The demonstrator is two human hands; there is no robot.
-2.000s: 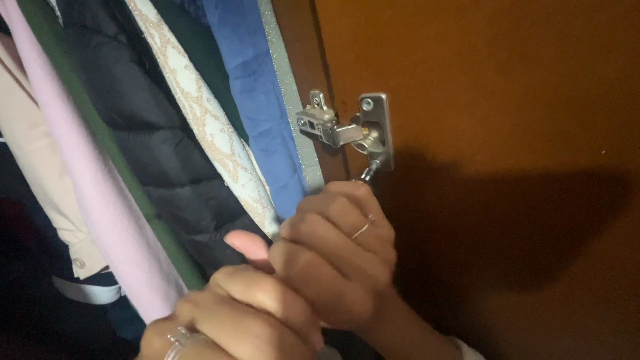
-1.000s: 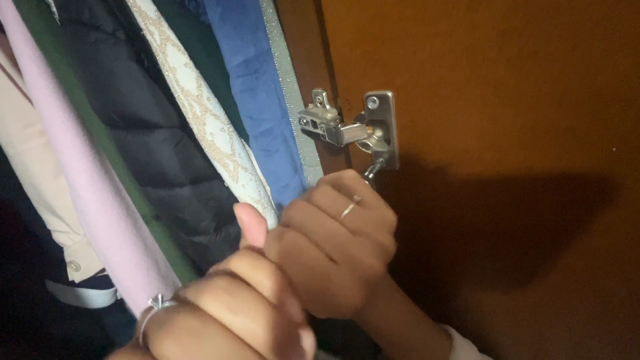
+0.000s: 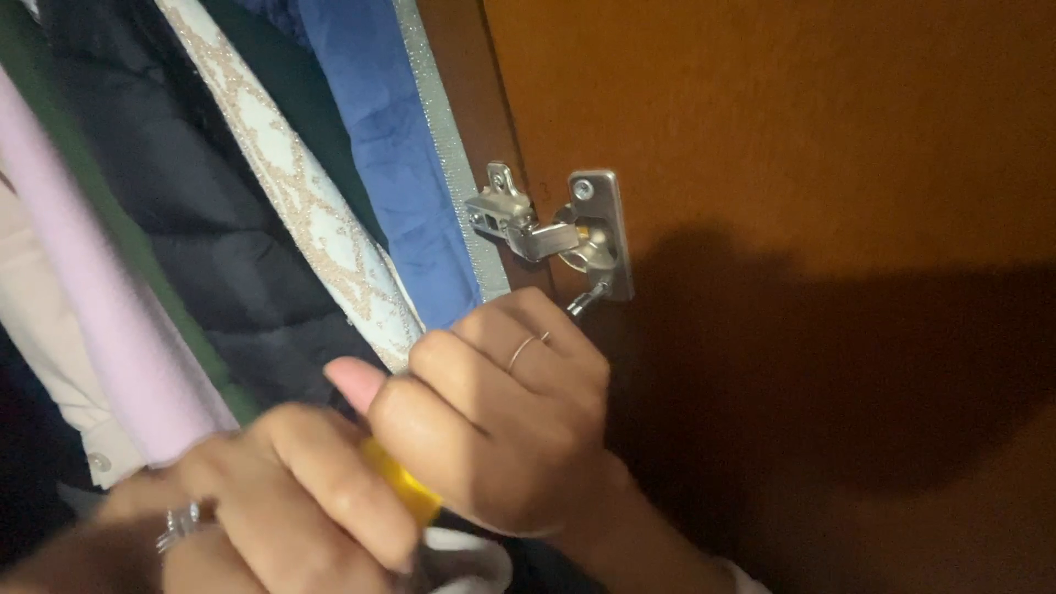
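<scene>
A metal concealed cabinet hinge joins the door and its frame. Its plate is fixed to the wooden door, with a screw in the upper hole. At the lower end of the plate is the metal tip of a screwdriver. My right hand wraps round the screwdriver, hiding most of it. Lower left, my left hand has its fingers bent over the yellow handle, part of which shows between the two hands. Its grip is partly hidden and blurred.
Hanging clothes fill the left side: a lilac garment, a dark quilted jacket, a white and beige patterned one and a blue one. The brown wooden door spans the right, with a hand shadow on it.
My left hand has shifted and its fingers have changed position; a piece of the yellow handle now shows between the hands. My right hand stays just below the hinge.
</scene>
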